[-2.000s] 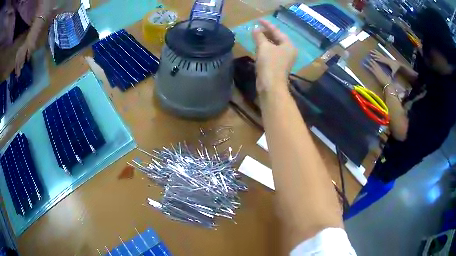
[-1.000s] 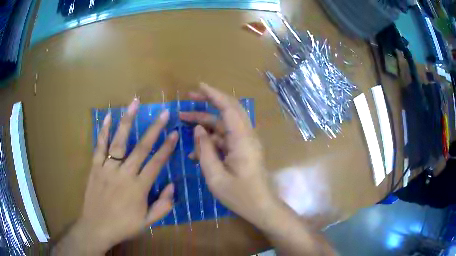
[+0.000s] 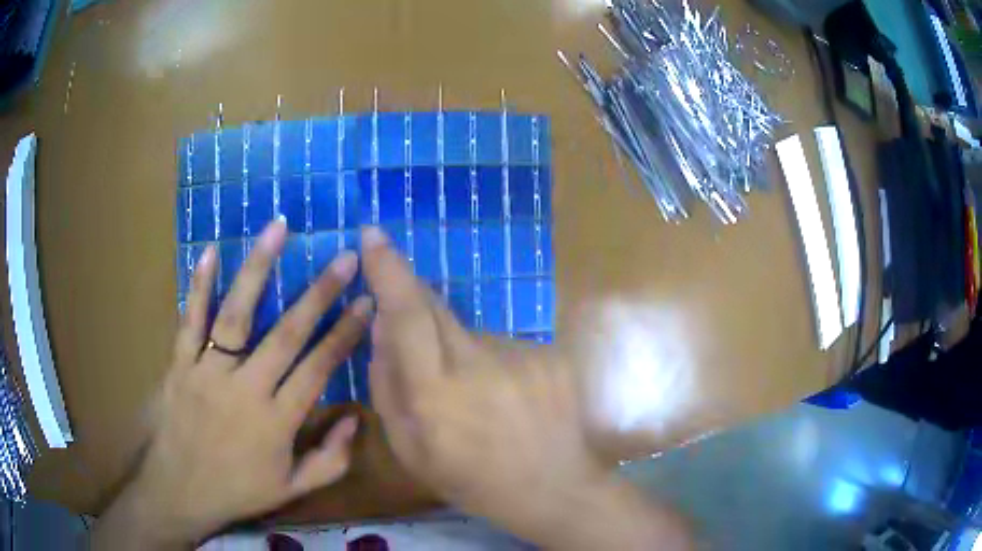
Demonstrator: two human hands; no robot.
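A blue solar cell sheet with thin silvery lines lies flat on the brown tabletop. Wire ends poke past its far edge. My left hand lies palm down on the left part of the sheet, fingers spread, with a ring on one finger. My right hand touches the sheet near its middle with a fingertip, its other fingers folded under and partly hidden. I see nothing held in either hand. The hands hide much of the sheet's near part.
A pile of cut silver ribbon lies at the upper right. White strips lie right of it, beside a dark cord and dark items. Another white strip and more ribbon are at the left edge. A dark-clothed person shows at right.
The view first swung down from the grey device to the sheet. Since then, the sheet and hands have parted slightly, showing more of its far rows. My right hand has come down onto the sheet.
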